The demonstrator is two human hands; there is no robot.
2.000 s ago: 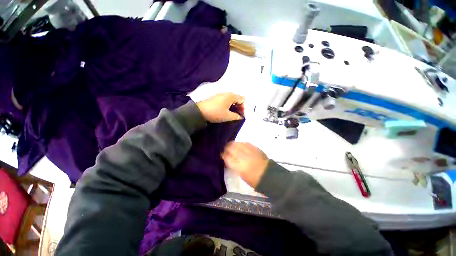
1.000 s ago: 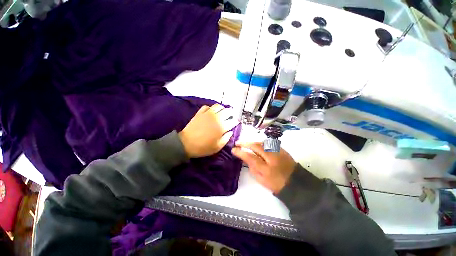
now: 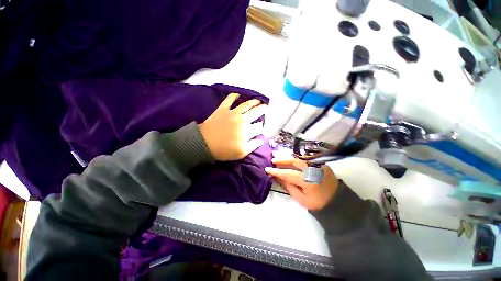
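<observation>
A dark purple garment (image 3: 220,181) lies on the white table, its edge at the presser foot (image 3: 285,140) of the white sewing machine (image 3: 335,60). The edge looks brighter lilac under the lamp. My left hand (image 3: 233,129) lies flat on the cloth just left of the foot, fingers spread and pressing it down. My right hand (image 3: 307,184) holds the cloth edge between thumb and fingers just in front of the foot, partly behind the grey ribbed knob (image 3: 313,174). The needle itself is hard to make out.
A large purple heap (image 3: 126,38) covers the left. A wooden-handled tool (image 3: 265,20) lies behind. Red-handled snips (image 3: 391,211) lie right of my right hand. A pale green box (image 3: 478,191) is on the machine arm. More purple cloth (image 3: 148,255) hangs below the patterned table edge (image 3: 236,241).
The cloth edge has moved from left of the machine to the presser foot. My left hand has gone from pinching its corner to lying flat on it. The view has come closer.
</observation>
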